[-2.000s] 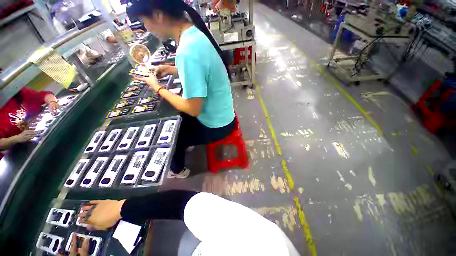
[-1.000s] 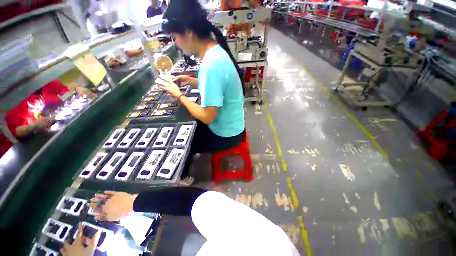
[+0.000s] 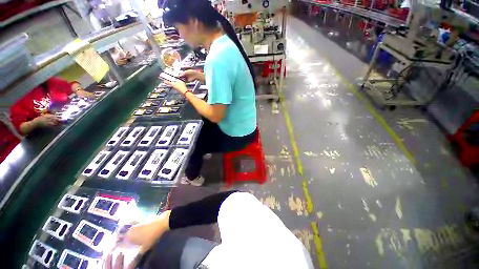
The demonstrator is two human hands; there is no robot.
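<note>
Feature phones lie back side up in a blister tray (image 3: 79, 190) at the lower left, among them a white-framed phone (image 3: 92, 234) with a dark oval window. My right hand (image 3: 141, 235), in a black sleeve, is at the tray's right side with its fingers bent down. My left hand (image 3: 120, 261) is cut off by the bottom edge, just below the right hand. Strong glare and blur around the fingers hide whether either hand holds something. A thin red strip (image 3: 118, 197) shows at the tray's upper end.
Ahead, a full tray (image 3: 184, 124) of phones lies beside the green conveyor (image 3: 58, 144). A person in a turquoise shirt (image 3: 231, 86) sits on a red stool (image 3: 245, 163), handling a phone. A person in red (image 3: 44, 105) works across the belt. The floor aisle is on the right.
My right hand has moved from over the phones towards me, to the tray's right side. My left hand has moved right and down. More phones in the near tray are uncovered.
</note>
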